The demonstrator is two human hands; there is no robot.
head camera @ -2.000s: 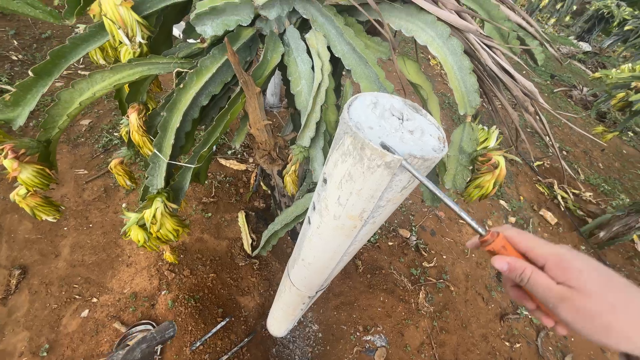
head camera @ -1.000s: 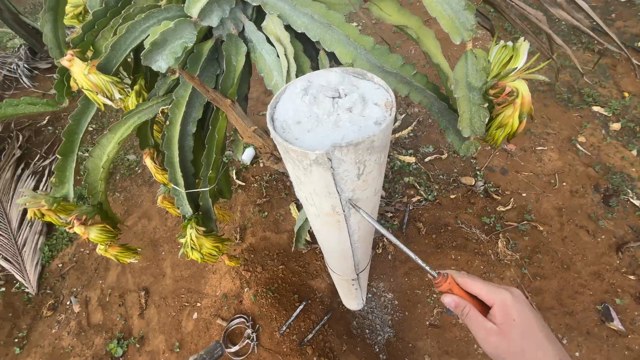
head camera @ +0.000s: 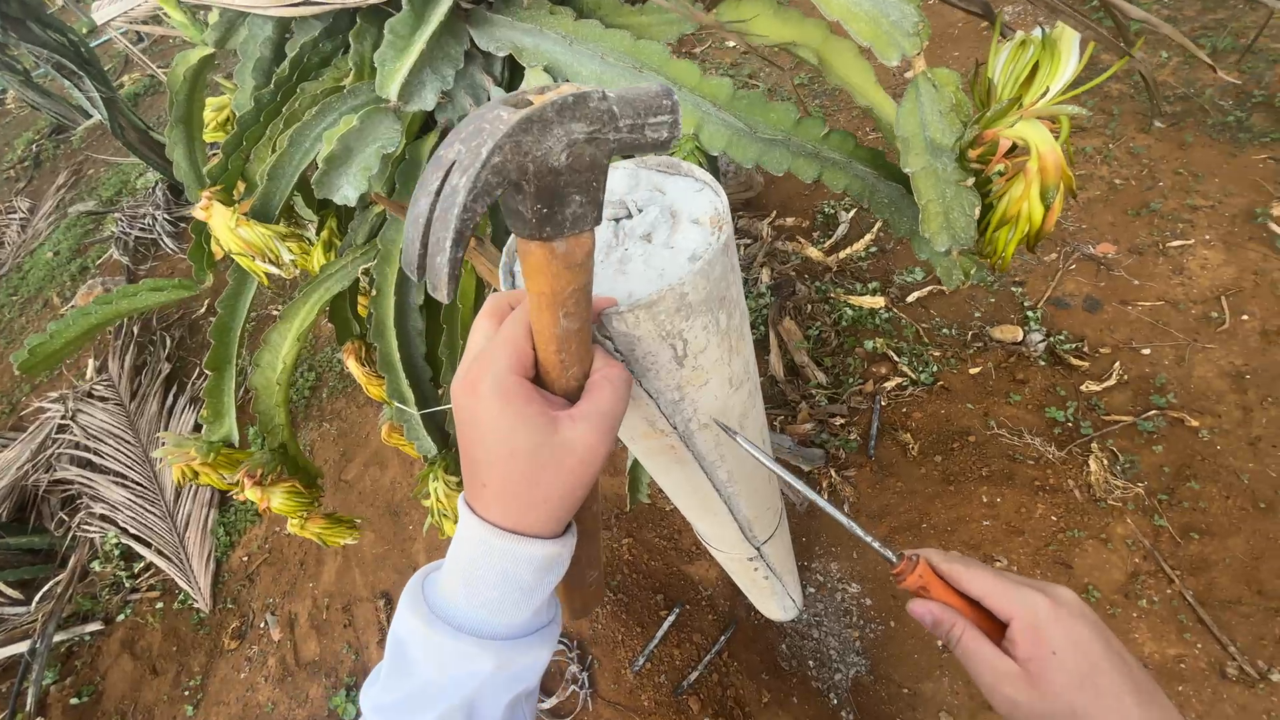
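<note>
My left hand [head camera: 540, 410] is closed around the wooden handle of a claw hammer [head camera: 550, 160], its steel head raised in front of the post top. My right hand [head camera: 1030, 640] grips the orange handle of a screwdriver [head camera: 810, 495], whose shaft points up and left across the post's side. The round post [head camera: 690, 350] stands upright, with rough grey-white concrete at its top inside a pale casing. A long split runs down the casing, and a thin wire circles it low down. Whether the screwdriver tip touches the casing, I cannot tell.
Dragon fruit stems [head camera: 790, 140] with wilted yellow flowers [head camera: 1025, 150] hang behind and left of the post. Metal rods [head camera: 656, 638] and a wire coil [head camera: 568, 680] lie on the reddish soil near its base. A dried palm frond [head camera: 150, 460] lies at left.
My left hand and the raised hammer have come into view. My right hand still holds the screwdriver, which was over the post's top rim two seconds ago and is now lower, by its side.
</note>
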